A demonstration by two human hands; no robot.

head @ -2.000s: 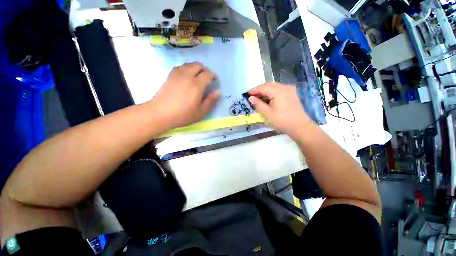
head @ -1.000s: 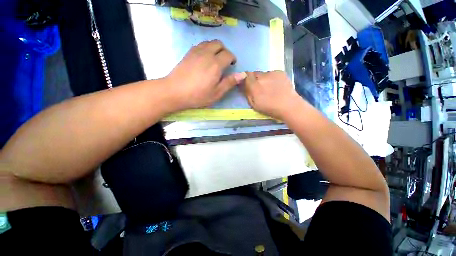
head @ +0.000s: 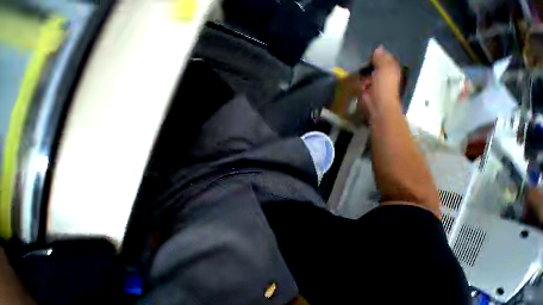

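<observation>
My right hand is reached out at the upper right, blurred, with its fingers close together. A small dark patch shows at its fingertips, but I cannot tell whether it is held. My left hand is out of the picture; only a bit of skin shows at the lower left corner. The pale machine table is at the left, and yellow tape edges the plate beyond it. Black fabric lies at the top.
A round white-and-blue tub is below my right hand, beside my grey-clad lap. White vented casings stand at the lower right. A crumpled white plastic sheet is at the right. A brownish box-like thing is left of my hand.
The view has swung right and down, away from the machine. My right hand has left the plate and my other hand and moved out to the right. My left hand has gone out of view.
</observation>
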